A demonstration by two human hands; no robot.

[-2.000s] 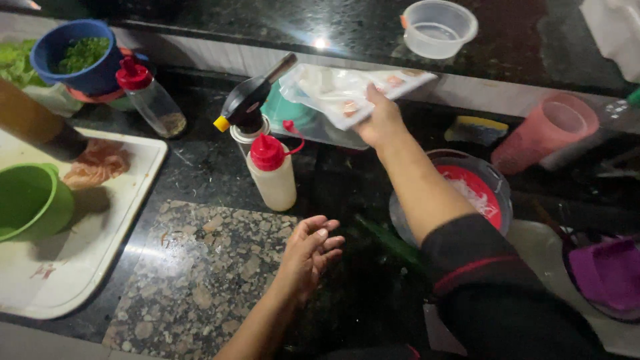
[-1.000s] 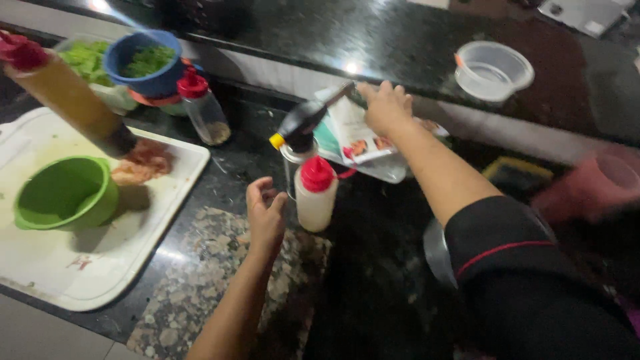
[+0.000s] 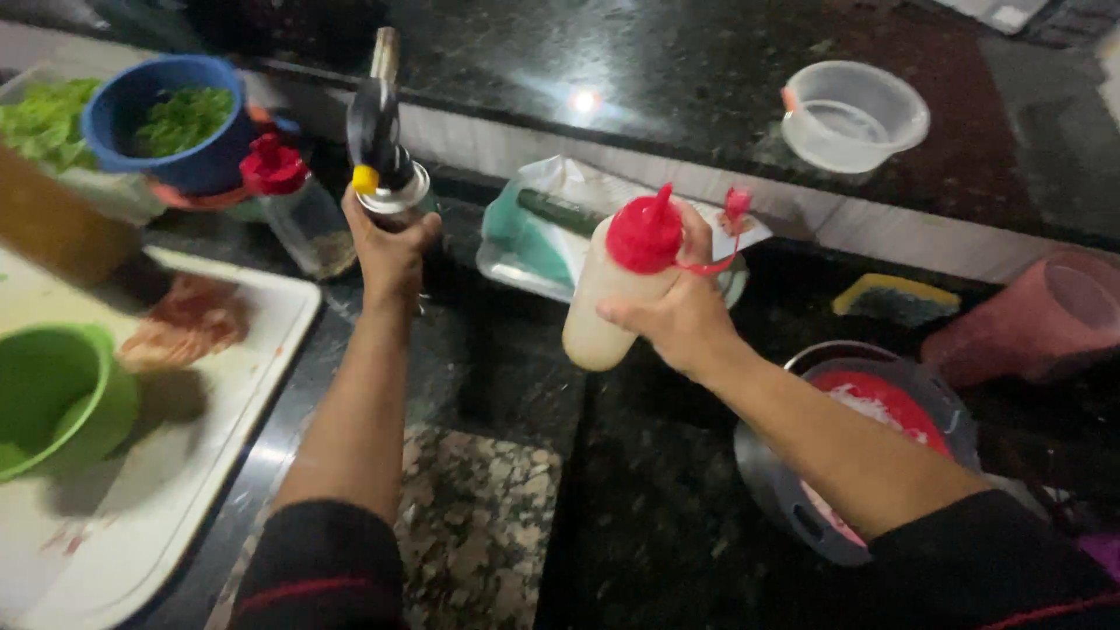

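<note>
My left hand [image 3: 389,249] grips a kitchen blowtorch [image 3: 385,157] by its gas canister; the torch has a black head and a yellow knob. In my right hand [image 3: 678,306] is a squeeze bottle [image 3: 604,306] with a red cap, tilted, its contents pale. Behind the bottle, a clear plastic tray [image 3: 534,278] holds a white plastic package [image 3: 569,179] and a dark green cylindrical thing [image 3: 560,213]. Left of the torch leans another squeeze bottle [image 3: 302,219] with a red cap and a little inside. A speckled stone slab [image 3: 477,516] lies between my forearms.
On the left, a white cutting board [image 3: 254,411] bears a green bowl [image 3: 105,394], raw meat or fish [image 3: 188,324] and a large bottle [image 3: 70,227]. A blue bowl of chopped greens [image 3: 105,122] stands behind. Right are a sponge [image 3: 897,297], a red container [image 3: 1032,315] and a pot [image 3: 761,455]. A clear tub [image 3: 853,157] sits on the ledge.
My right hand has let go of the white package, which now lies in the tray, and has taken the squeeze bottle. My left hand, empty before, has taken hold of the blowtorch.
</note>
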